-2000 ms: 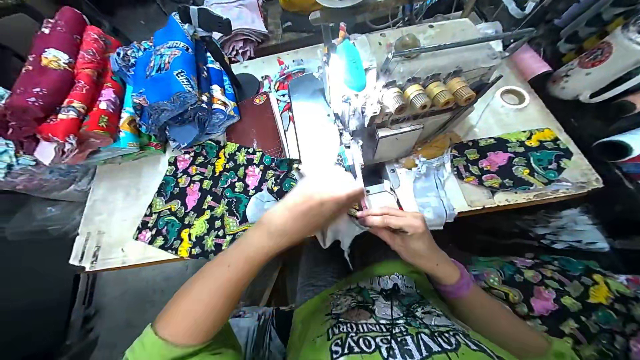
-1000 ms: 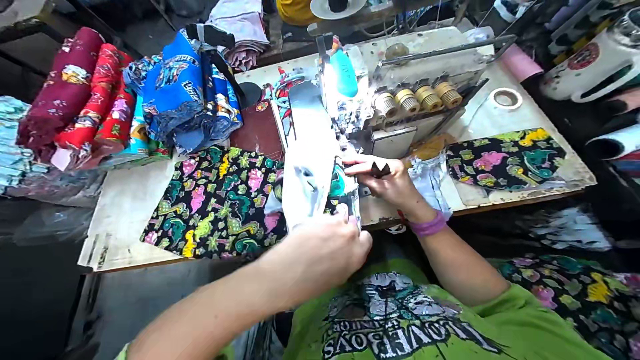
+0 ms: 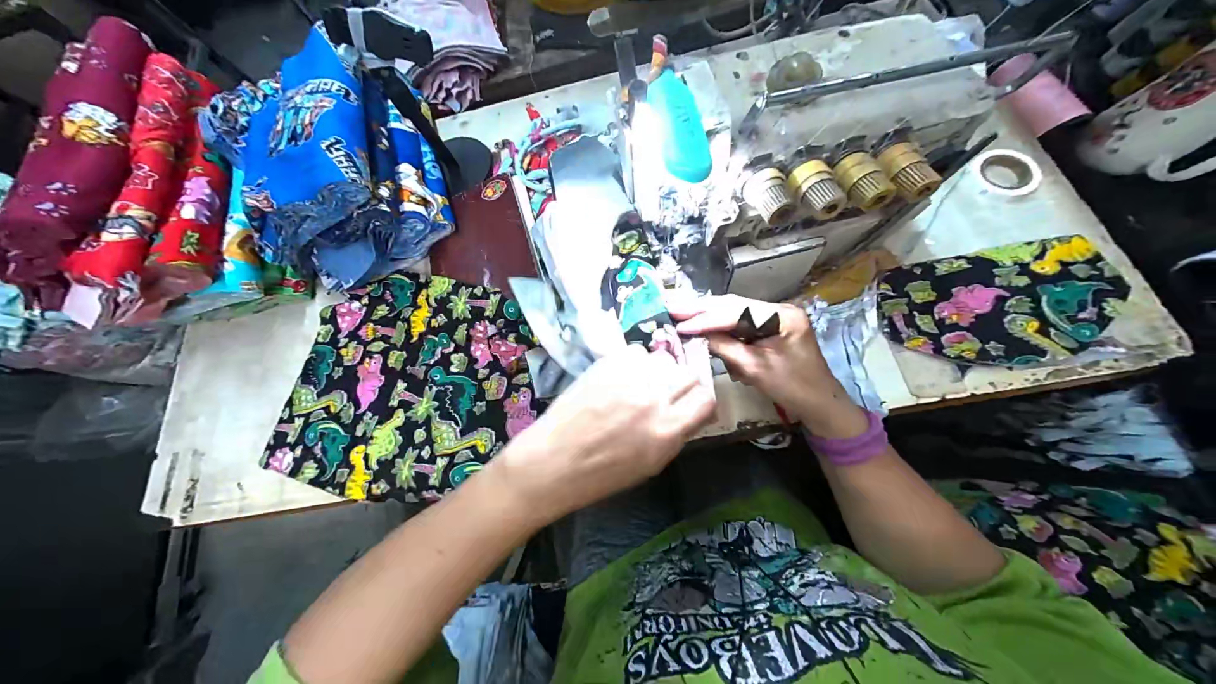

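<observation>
Under the bright lamp of an overlock sewing machine, a narrow piece of black dinosaur-print fabric lies with pale cloth beside it. My left hand pinches the near end of that piece. Just to its right, my right hand has thumb and index finger on the piece's edge close to the presser area, and holds small dark thread snips. A larger dinosaur-print panel lies flat at the left of the table, and another at the right.
Folded printed fabrics in maroon, red and blue are stacked at the left. Tension dials line the machine's front. A tape roll and a pink thread cone stand at the right. Dinosaur-print cloth hangs at the lower right.
Two seconds ago both hands were together in front of the machine. The dinosaur-print strip now shows between them. Since one second ago my left hand has moved up closer to my right.
</observation>
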